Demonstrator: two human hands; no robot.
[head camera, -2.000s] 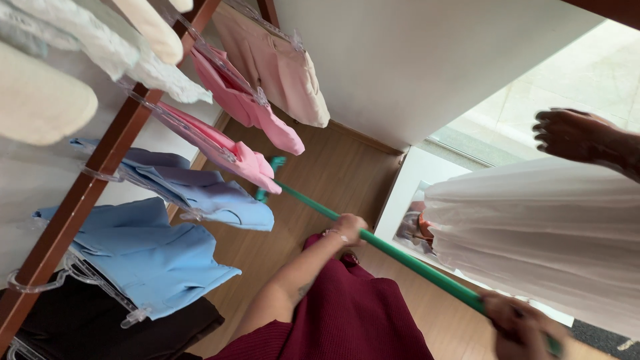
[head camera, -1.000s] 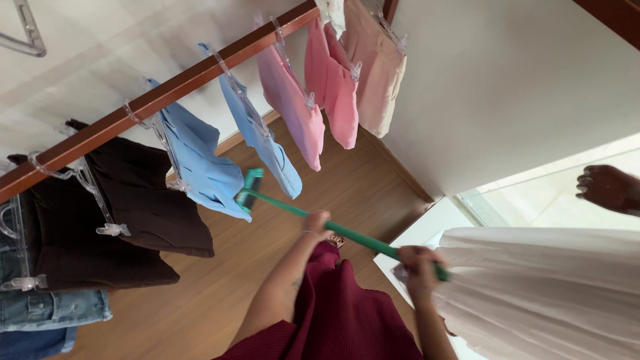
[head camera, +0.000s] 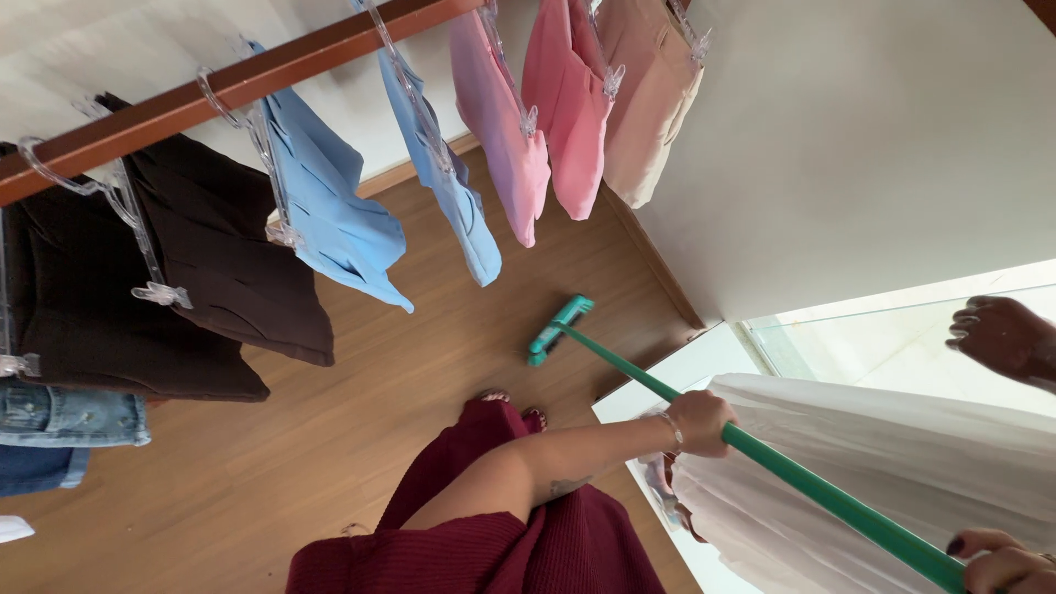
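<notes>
A green push broom (head camera: 561, 330) rests its head on the wood floor, below the hanging clothes and short of the white wall. Its long green handle slants down to the lower right. Partway along the handle, my left hand (head camera: 701, 422) is closed round it, with a bracelet at the wrist. My right hand (head camera: 1002, 565) grips the handle near its upper end, partly cut off by the bottom right corner. The bristles are mostly hidden under the broom head.
A wooden rail (head camera: 247, 82) carries dark brown, blue, pink and beige garments on clear hangers. To the right stand a white platform (head camera: 709, 363), a long white skirt (head camera: 808, 462) and a dark mannequin hand (head camera: 1002, 338). My sandalled feet (head camera: 516, 404) are on the wood floor (head camera: 371, 363).
The broom head has moved from beside the blue garments toward the wall and platform. Both my hands have moved right, still on the handle.
</notes>
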